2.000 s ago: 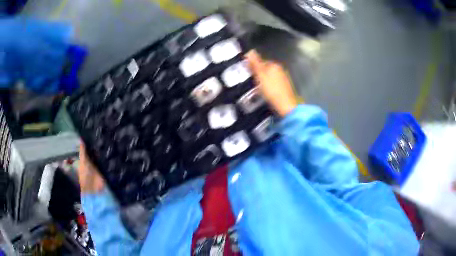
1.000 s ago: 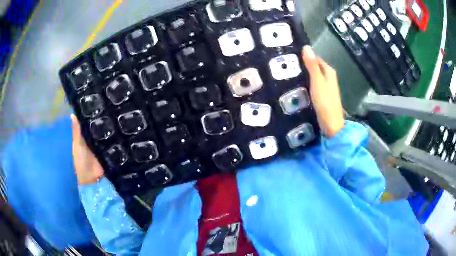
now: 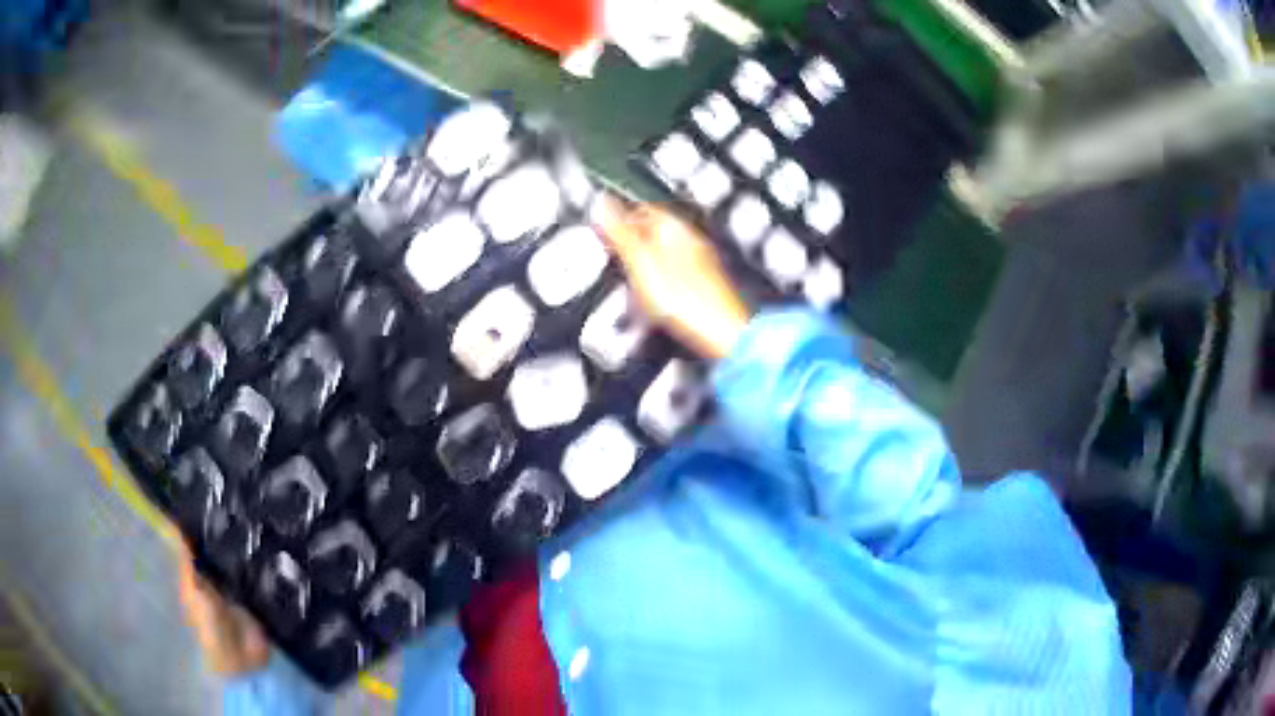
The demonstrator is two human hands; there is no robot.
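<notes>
A large black blister tray point(image 3: 378, 406) is held in front of my body, tilted, its right end higher in the picture. White-faced housings point(image 3: 550, 389) sit in the pockets of its right part. The other pockets look dark; blur hides whether they hold parts. My right hand point(image 3: 674, 273) grips the tray's right edge, fingers over the rim. My left hand point(image 3: 217, 616) is at the lower left edge, partly hidden behind the tray.
A second black tray point(image 3: 895, 154) with white-faced housings lies on a green bench point(image 3: 916, 315) beyond my right hand. A red bin point(image 3: 538, 20) and white items are at the top. A blue object point(image 3: 357, 112) is behind the held tray. Grey floor with yellow lines is at left.
The view has turned; the bench with the second tray and red bin has moved from the upper right towards the top centre. Both hands still hold the tray, now tilted more steeply.
</notes>
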